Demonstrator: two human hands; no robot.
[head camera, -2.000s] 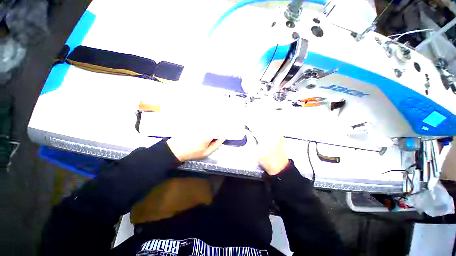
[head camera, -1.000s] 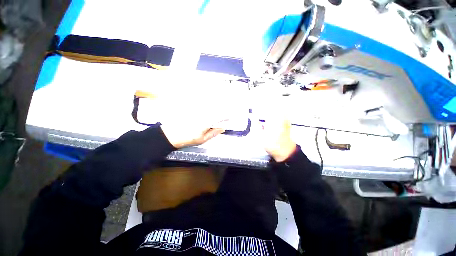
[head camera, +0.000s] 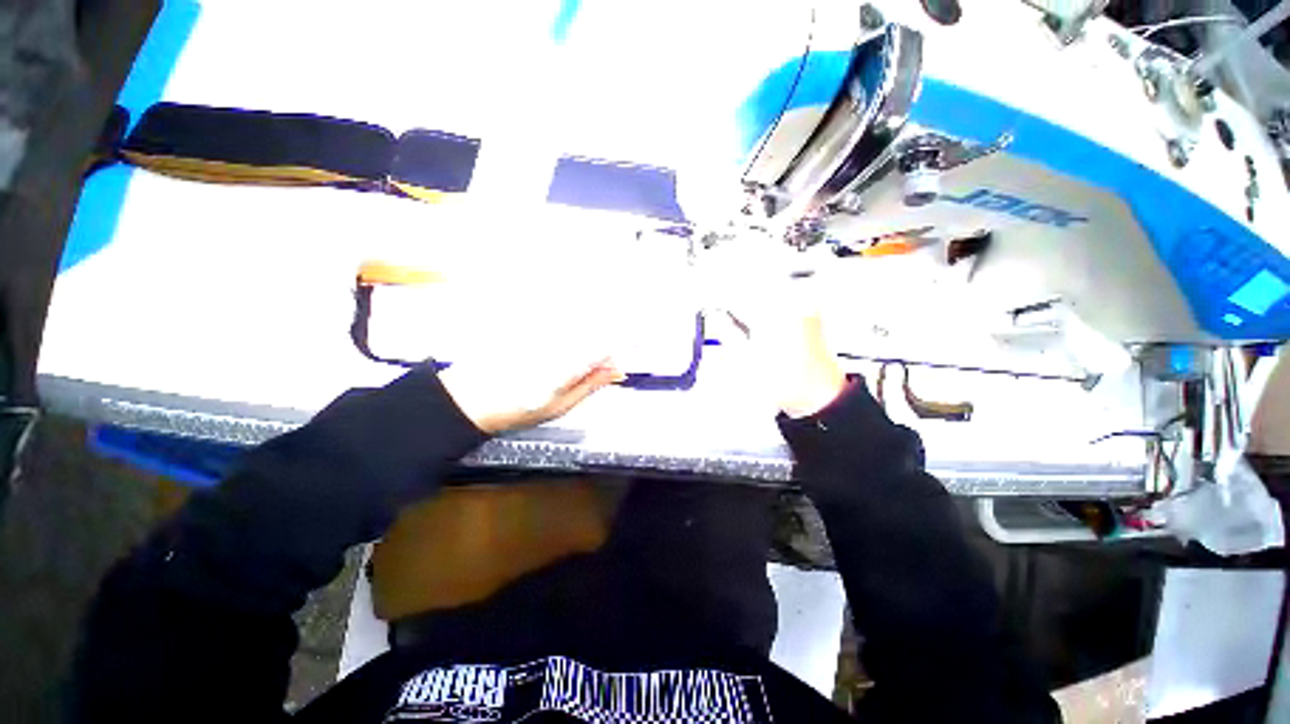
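A dark-edged piece (head camera: 665, 379) lies flat on the white table in front of the needle area; glare washes out its middle, and a tan edge shows at its far left. My left hand (head camera: 545, 396) rests on its near edge with the fingers stretched. My right hand (head camera: 804, 365) is at the right of the piece, near the presser foot (head camera: 792, 234); its fingers are lost in glare, so its grip cannot be told. A dark piece (head camera: 616, 185) lies left of the foot. Joined dark-over-tan pieces (head camera: 269, 142) lie in a row at the left.
The sewing machine head (head camera: 1019, 170) spans the right. Orange-handled snips (head camera: 891, 245) lie under its arm. A brown curved item (head camera: 937, 402) with dark cord lies near the front edge. A blue basket (head camera: 170, 456) shows below the table's left. Tan cloth (head camera: 481, 545) is on my lap.
The view has shifted. My right hand has moved up a little towards the foot since the oldest frame. My left hand stays at the piece's near edge, its fingers straighter.
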